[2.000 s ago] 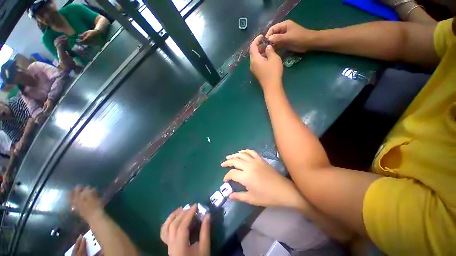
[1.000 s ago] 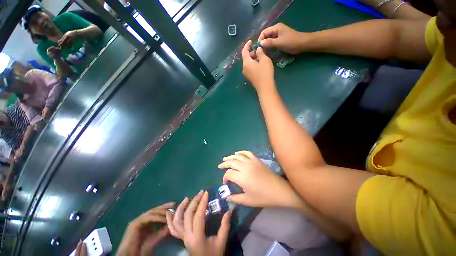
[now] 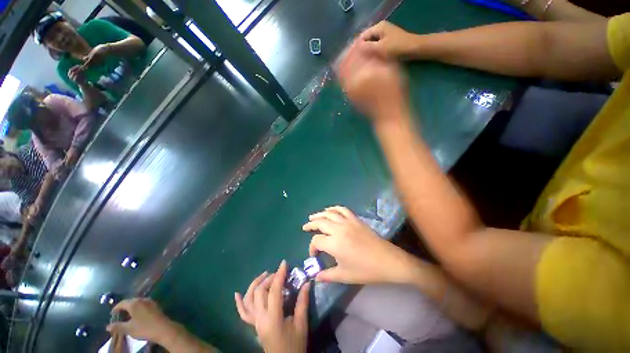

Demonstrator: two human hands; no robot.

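Observation:
Two small white modules with dark centres sit side by side on the green bench near its front edge. My left hand (image 3: 273,310) has fingers and thumb around the left module (image 3: 297,278); a dark, shiny bit shows beneath its fingers, partly hidden. My right hand (image 3: 352,248) has a fingertip and thumb at opposite sides of the right module (image 3: 312,266). Both hands are bare and close together. The undersides of the modules are hidden.
Neighbour's hand (image 3: 141,320) is over a white tray (image 3: 124,343) at lower left. A yellow-sleeved worker's blurred hand (image 3: 373,76) is upper right. Conveyor belt (image 3: 186,138) carries small units; a green post (image 3: 249,62) stands beside it. Clear film (image 3: 387,207) and white scrap (image 3: 284,194) lie on the bench.
My left hand has shifted right onto the left module, away from the neighbour's hand, which has moved back left to the tray. My right hand has barely moved. The yellow-sleeved worker's nearer hand is moving.

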